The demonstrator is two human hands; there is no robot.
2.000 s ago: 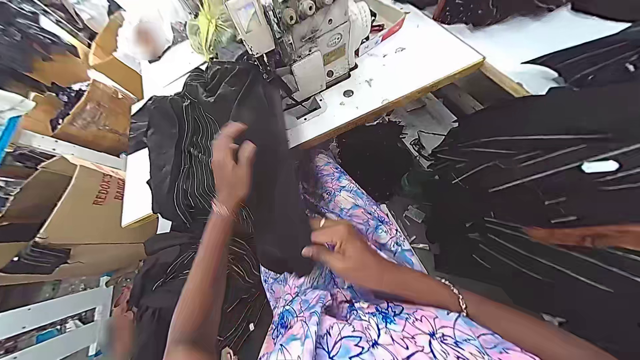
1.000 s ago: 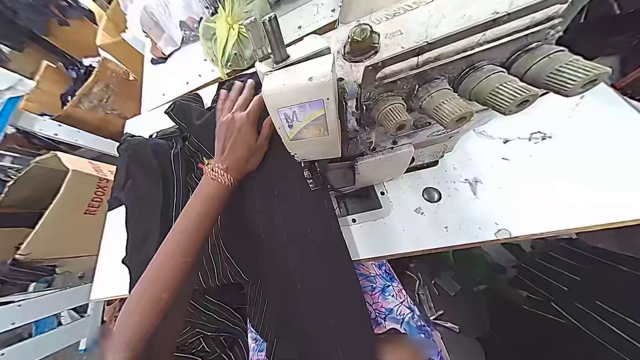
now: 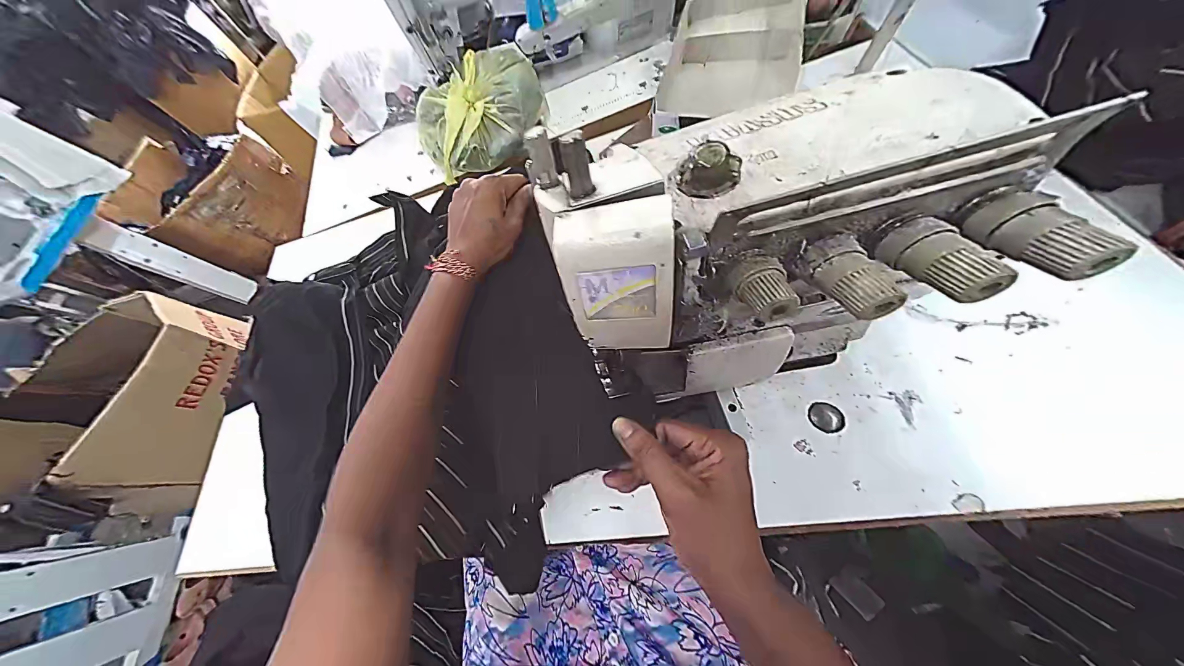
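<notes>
Black pinstriped fabric [image 3: 518, 370] lies over the white table, its right edge at the needle area of an overlock sewing machine [image 3: 615, 277]. My left hand [image 3: 486, 222], with a braided bracelet at the wrist, has its fingers curled on the far end of the fabric, beside the machine head. Near the presser foot [image 3: 606, 372], my right hand [image 3: 689, 462] pinches the near right corner of the fabric between thumb and fingers. More striped black cloth [image 3: 301, 361] is bunched to the left. The needle itself is hard to make out.
A cardboard box [image 3: 139, 398] stands left of the white table [image 3: 971, 425]. Behind the fabric sits a tied, yellow-topped plastic bag [image 3: 481, 111]. Tension knobs [image 3: 943, 259] line the machine's front. Dark striped cloth [image 3: 1064, 583] lies below the table's edge at right.
The fabric, over my lap two seconds ago, now lies at the machine. My left hand has gone from flat to curled on it, and my right hand has come up to its near corner.
</notes>
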